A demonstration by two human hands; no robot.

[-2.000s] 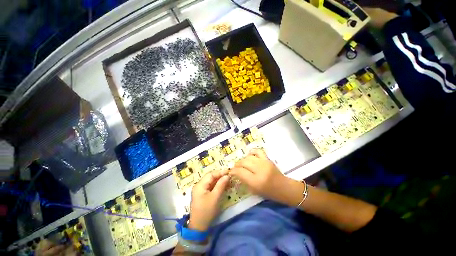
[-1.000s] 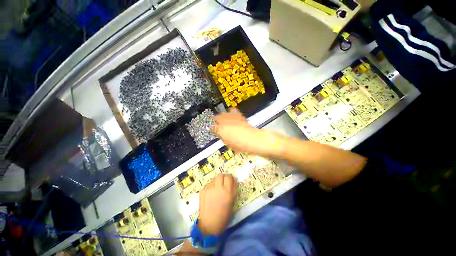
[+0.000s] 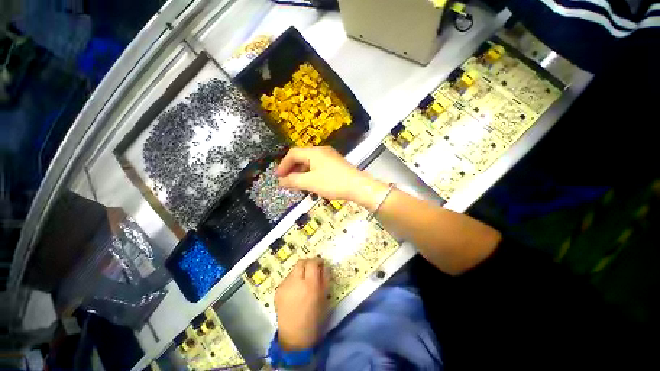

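A joined row of pale yellow printed circuit boards (image 3: 347, 243) lies on the conveyor rail in front of me. My left hand (image 3: 302, 301) rests over its lower left part, back up; its fingertips are mostly hidden and I cannot tell if it holds anything. My right hand (image 3: 315, 174) is over the right small bin of silver-grey components (image 3: 271, 194), thumb and fingertips close together at its upper edge. Whether a component is between them cannot be seen. The blue strap (image 3: 291, 353) is on my left wrist.
Blue components (image 3: 199, 268) and black components (image 3: 233, 223) fill the other small bins. Behind are a shallow cardboard tray (image 3: 142, 185) and a black bin with yellow blocks (image 3: 307, 105). More boards (image 3: 474, 123) lie right. A beige dispenser (image 3: 391, 25) and a person's striped sleeve (image 3: 579, 29) are top right.
My right hand has gone from the boards beside my left hand to the silver-grey bin. My left hand has stayed over the boards. The whole view has shifted and turned somewhat.
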